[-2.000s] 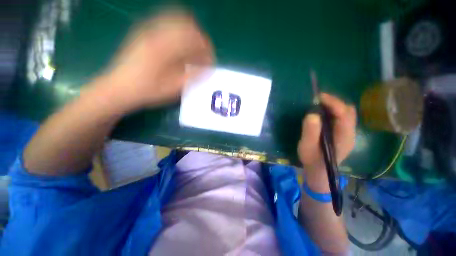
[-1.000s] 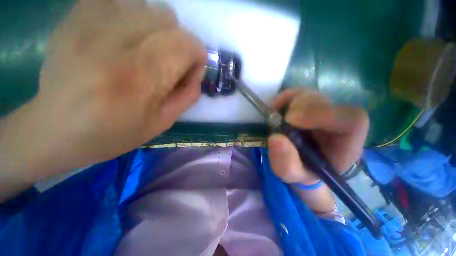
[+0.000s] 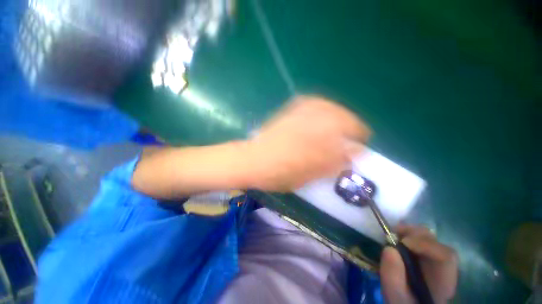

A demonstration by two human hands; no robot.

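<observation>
A dark rounded device housing [image 3: 355, 187] with shiny parts inside lies on a white foam pad [image 3: 395, 189]. My right hand [image 3: 425, 264] grips the black handle of a soldering iron [image 3: 380, 221], its tip at the housing's right side. My left hand [image 3: 315, 142] is blurred over the pad's left part, its fingers just above the housing. Whether its fingers hold anything cannot be told.
Blurred silvery-white pieces [image 3: 173, 62] lie on the green bench [image 3: 380, 71] at the upper left, beside a grey ribbed tray stack [image 3: 95, 47]. A round tan pot [image 3: 526, 249] stands at the right. The worn bench edge [image 3: 318, 236] runs below the pad.
The view has turned and shifted left, bringing the trays in and placing the pad lower right. My left hand appears farther off and blurred. The iron's tip is still at the housing.
</observation>
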